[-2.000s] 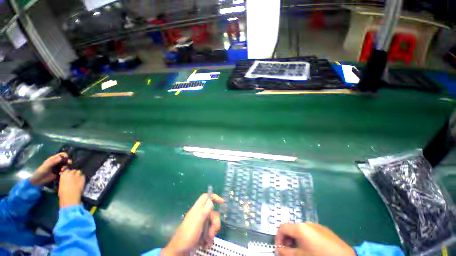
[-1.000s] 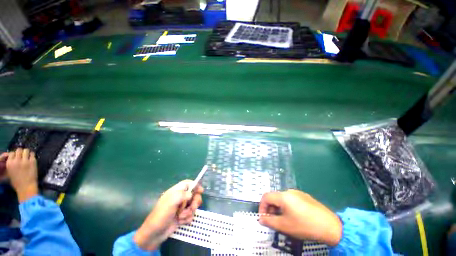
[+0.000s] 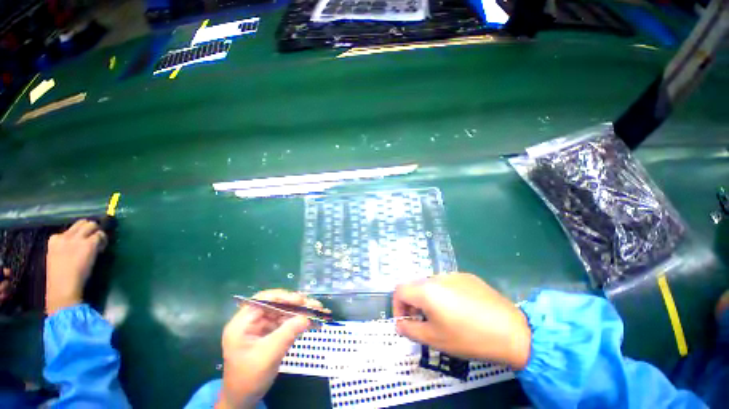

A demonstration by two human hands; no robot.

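Note:
My left hand (image 3: pixel 264 339) holds thin tweezers (image 3: pixel 281 307) between thumb and fingers, lying nearly level. My right hand (image 3: pixel 464 319) is beside it with thumb and forefinger pinched; a tiny dark spot shows at the fingertips, and I cannot tell what it is. A black plastic housing (image 3: pixel 444 364) with square openings shows just below my right hand, over the dot sheets; whether my hidden fingers touch it is unclear. White adhesive dot sheets (image 3: pixel 364 387) with rows of dark dots overlap under my hands. A clear blister tray (image 3: pixel 376 240) with gold-coloured specks lies beyond.
Two white strips (image 3: pixel 320 179) lie beyond the tray. A bag of black parts (image 3: pixel 607 204) lies at right, by a dark-based metal post (image 3: pixel 687 64). At left, a neighbour's hand (image 3: pixel 73 260) is over a black tray (image 3: pixel 24 256). Black trays (image 3: pixel 296 28) are stacked across the line.
The view has tilted down and shifted. The tweezers have turned from pointing up and away to nearly level. My right hand stays near the dot sheets, and the black housing shows more clearly below it.

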